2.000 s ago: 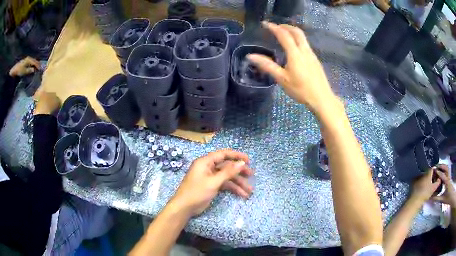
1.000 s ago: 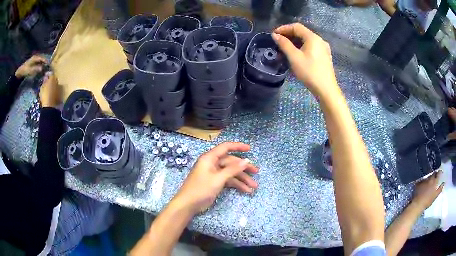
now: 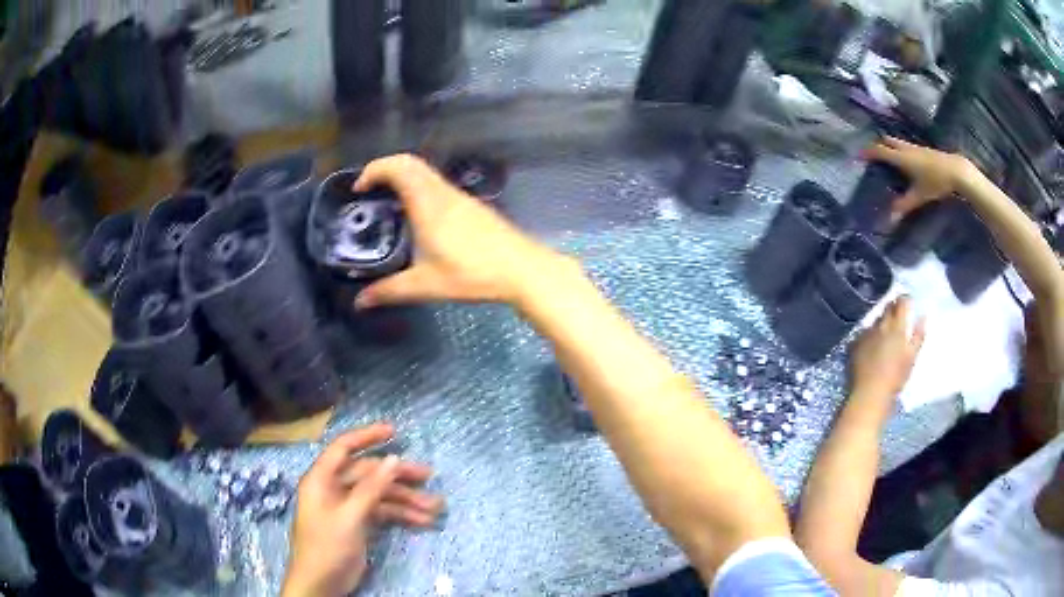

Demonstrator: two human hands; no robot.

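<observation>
My right hand (image 3: 449,239) spans the top of a dark plastic housing (image 3: 359,229), thumb and fingers at its right rim. The housing stands at the right end of a group of stacked housings (image 3: 263,315); a raised hub shows inside it. My left hand (image 3: 364,496) is over the bubble wrap at the lower left, fingers apart and slightly curled, with nothing visible in it. A pile of small black-and-white fittings (image 3: 251,487) lies just left of it. Another housing (image 3: 576,397) is mostly hidden behind my right forearm.
More housings (image 3: 123,507) stand at the lower left. A brown cardboard sheet (image 3: 41,315) lies under the stacks. At the right, another person's hands (image 3: 893,350) are near housings (image 3: 858,274), with another fittings pile (image 3: 764,391) beside them. Tall dark columns (image 3: 694,53) stand at the far side.
The view has turned right, so the stacks appear further left. My right hand has spread from a pinch at the housing's rim to a wider hold. My left hand stays loosely open.
</observation>
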